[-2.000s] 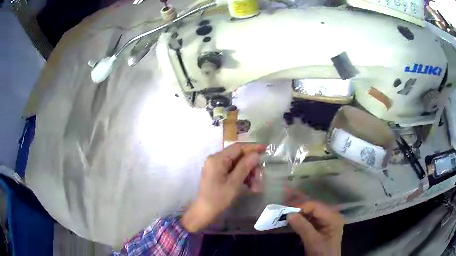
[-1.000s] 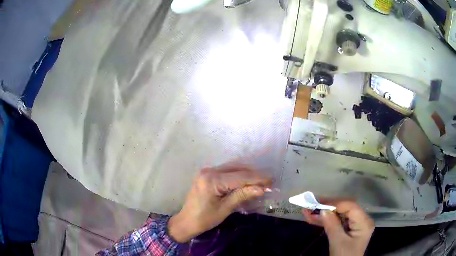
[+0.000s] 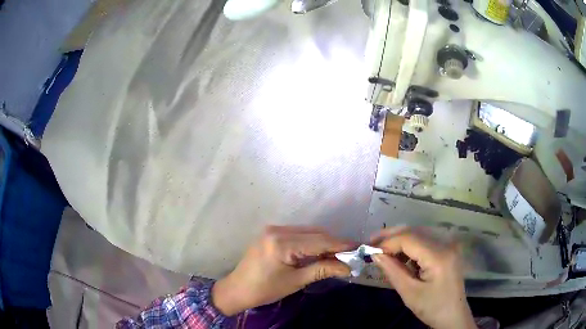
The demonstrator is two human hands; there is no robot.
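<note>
A white care label (image 3: 357,259) is held between both hands at the front edge of the table, with a small dark patch on it. My left hand (image 3: 283,263) pinches its left end. My right hand (image 3: 421,270) pinches its right end. A large beige-grey garment panel (image 3: 193,160) covers the table left of the needle, with its right edge by the presser foot (image 3: 376,118). The cream sewing machine (image 3: 514,58) stands at upper right.
An orange-tan block (image 3: 391,136) sits beside the foot. Right of it are a dark pile of small labels (image 3: 489,152), a shallow tray (image 3: 507,124) and a label holder (image 3: 532,199). A white lamp head (image 3: 249,6) is at the top. Blue cloth (image 3: 29,238) hangs at left.
The view has swung left and down from the machine. My right hand has moved left with the label, and my left hand now meets it and grips the other end.
</note>
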